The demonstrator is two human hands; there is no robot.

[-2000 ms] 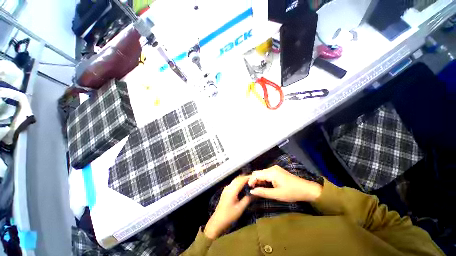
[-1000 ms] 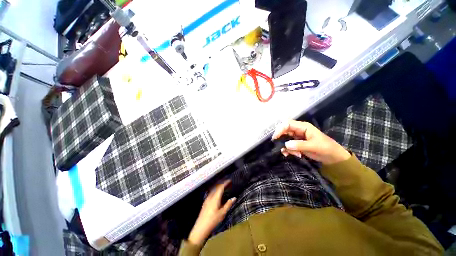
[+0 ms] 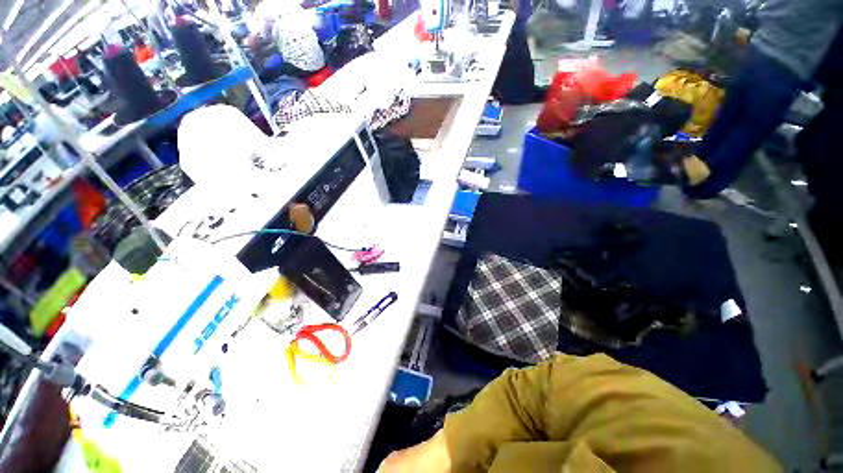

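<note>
A plaid fabric panel lies flat on a dark surface at the right. Crumpled black cloth lies beside it. My right sleeve crosses the bottom. Only a bit of skin at my right wrist or hand shows, cut off by the bottom edge, so its fingers are hidden. My left hand is not in view. The machine head with JACK lettering is at the left. Scissors with red and yellow loops and black thread snips lie on the white table.
A dark upright rectangle and a short black bar are beside the machine head. A blue bin with cloth stands on the floor beyond the dark surface. A person in dark trousers is at the upper right. More machine tables extend ahead.
The view has swung right and up. The plaid stack and my left hand have left the picture, and my right hand is almost out of it. The dark surface now shows more fully.
</note>
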